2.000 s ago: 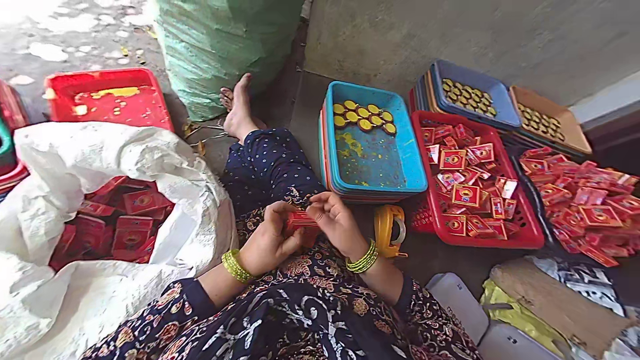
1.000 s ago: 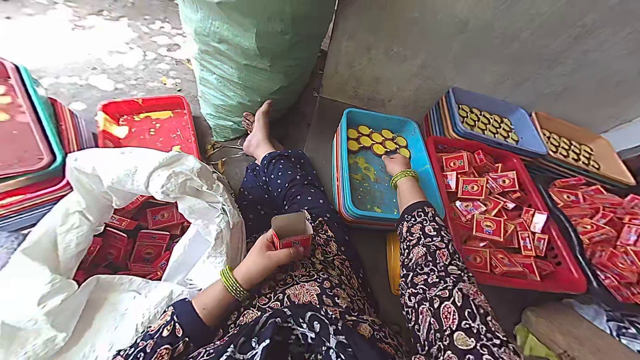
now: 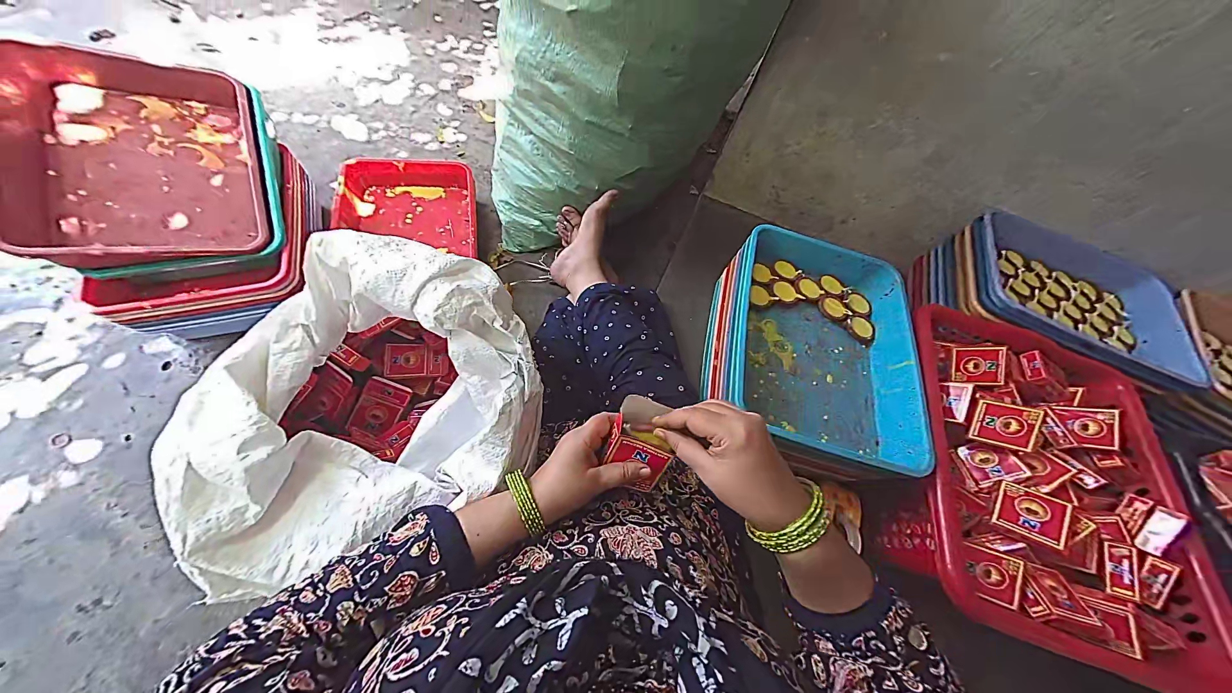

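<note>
My left hand (image 3: 587, 462) grips a small red cardboard box (image 3: 639, 460) over my lap, its grey-white flap raised. At the box's opening are the fingers of my right hand (image 3: 736, 457), which touch a yellow disc (image 3: 653, 438) there; part of the disc is hidden by fingers and flap. To the right, round yellow-topped pieces (image 3: 834, 308) lie at the far end of a blue plastic tray (image 3: 919, 404), the top one of a stack. A white woven sack (image 3: 241, 481), left of my lap, holds many red boxes (image 3: 380, 404).
A red basket (image 3: 948, 520) of red boxes stands at the right, beside another blue tray (image 3: 1145, 289) of yellow-topped pieces. Stacked trays (image 3: 260, 173) and a red tray (image 3: 469, 207) are at the left. A large green sack (image 3: 616, 106) stands beyond my foot, near the wall.
My right hand has come back from the yellow-topped pieces in the blue tray to the open box in my left hand. The view has shifted somewhat to the left.
</note>
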